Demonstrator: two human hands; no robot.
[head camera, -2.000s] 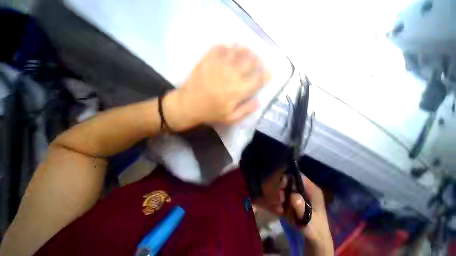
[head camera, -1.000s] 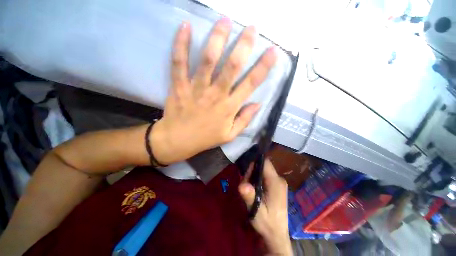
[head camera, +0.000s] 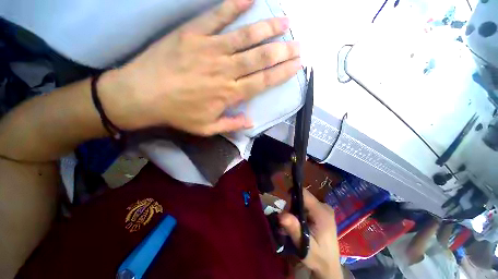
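A garment piece with its pale fusible backing up (head camera: 276, 103) lies on the white table edge, its rounded corner towards the right. A dark grey-brown fold (head camera: 210, 158) and white layers hang below it over the edge. My left hand (head camera: 199, 76) lies flat, palm down, on the piece with fingers spread. My right hand (head camera: 314, 229) grips the handles of long black shears (head camera: 298, 158), below the table edge. The blades point up beside the piece's right corner and look nearly closed. Whether cloth lies between them, I cannot tell.
The white sewing table (head camera: 382, 71) has a ruler-marked front edge (head camera: 360, 147), with loose dark thread over it. Small snips (head camera: 458, 139) and machine parts (head camera: 486, 32) are at the right. Red (head camera: 368, 237) and blue baskets are below. Dark cloth hangs at left.
My left hand has shifted left on the piece, its fingers now pointing more to the right. The shears and right hand have moved slightly right, the blades now more upright in view.
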